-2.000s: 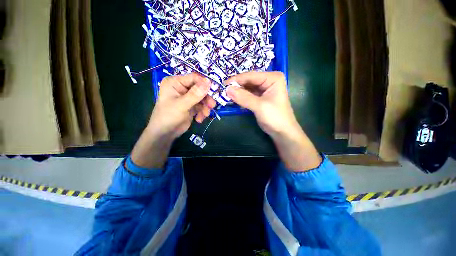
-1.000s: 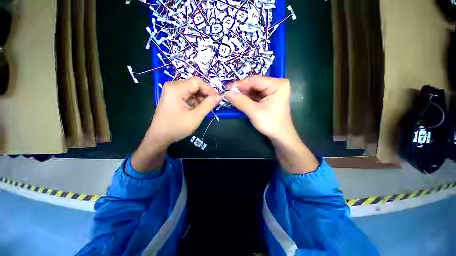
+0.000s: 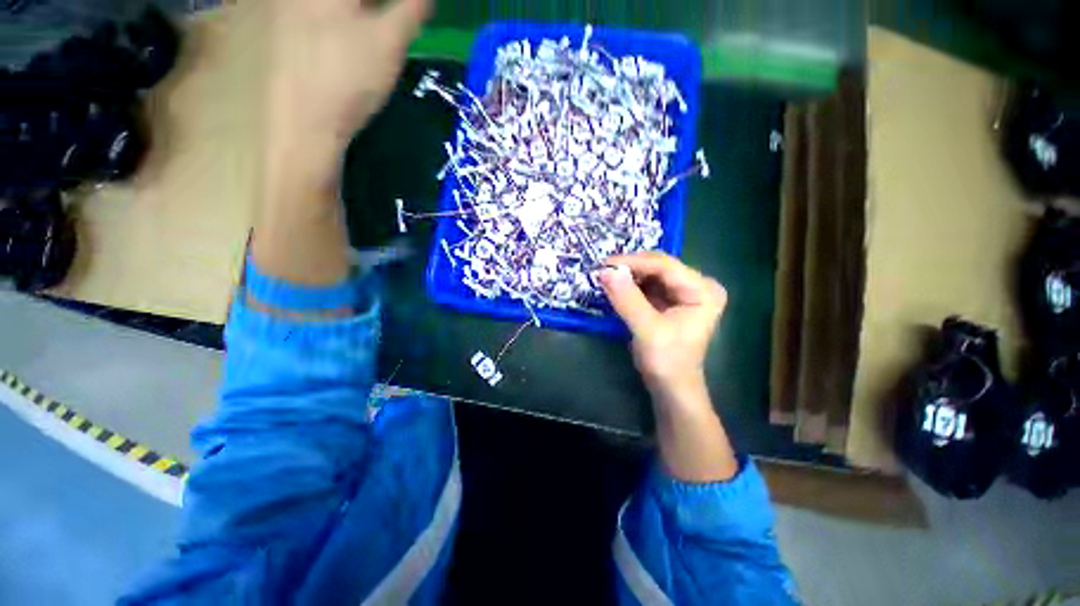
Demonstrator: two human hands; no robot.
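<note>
My right hand [image 3: 673, 310] is over the front right corner of the blue parts tray [image 3: 474, 298], with thumb and forefinger pinched on a small white wired board [image 3: 609, 279], mostly hidden by the fingers. The tray is heaped with white wired circuit boards [image 3: 573, 204]. My left hand [image 3: 344, 59] is blurred and reaches forward at the top left, partly cut off by the frame's edge; I cannot tell whether it holds anything. One wired board [image 3: 486, 368] hangs out over the tray's front edge onto the dark green bench.
Black housings [image 3: 946, 408] with white boards in them stand on cardboard [image 3: 894, 249] at the right. More black housings [image 3: 42, 231] are on cardboard [image 3: 178, 213] at the left. Cardboard edges [image 3: 817, 260] lie right of the tray. A green strip [image 3: 746, 62] runs behind it.
My hands were together at the tray's front; my left hand has moved far forward and left, while my right stays near the tray. The view has shifted, showing the whole tray and more housings.
</note>
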